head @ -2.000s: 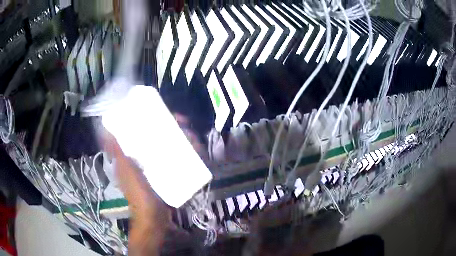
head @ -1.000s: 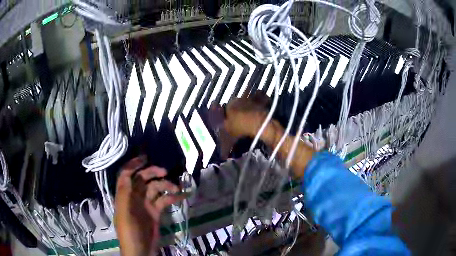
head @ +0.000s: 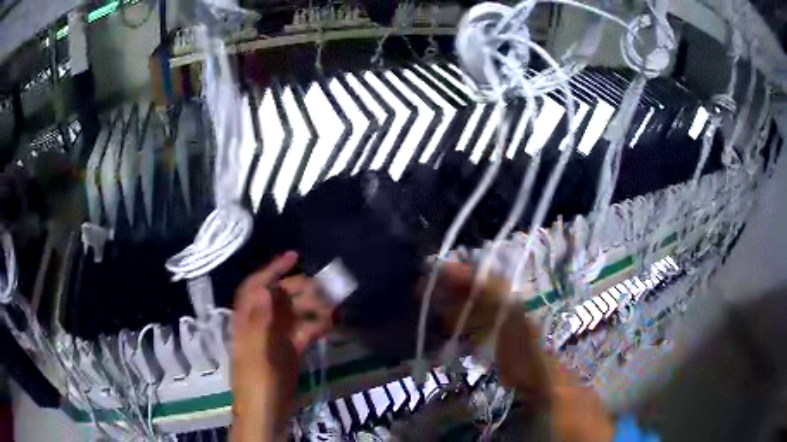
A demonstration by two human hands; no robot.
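A dark, blurred flat slab, apparently a smartphone seen from its dark side (head: 380,250), is in front of the rack between my hands. A small white patch (head: 336,281) shows at its lower left. My right hand (head: 483,302) is at the slab's right side and holds it, partly behind hanging white cables. My left hand (head: 280,315) has bent fingers beside the white patch; blur hides whether it grips the slab. Racked phones with bright white faces (head: 324,129) stand upright in a close row behind.
White cable bundles hang at the top (head: 494,47) and left (head: 216,242), with long leads crossing before the rack. A pale shelf edge with a green strip (head: 345,376) runs below, lined with pale blocks and cables. More lit phones (head: 380,404) stand underneath. Greyish slabs (head: 138,173) stand left.
The bright slab from the first frame is no longer seen. My right hand came in to the racked phones, then moved down with the dark slab, which now covers where two green-marked screens showed.
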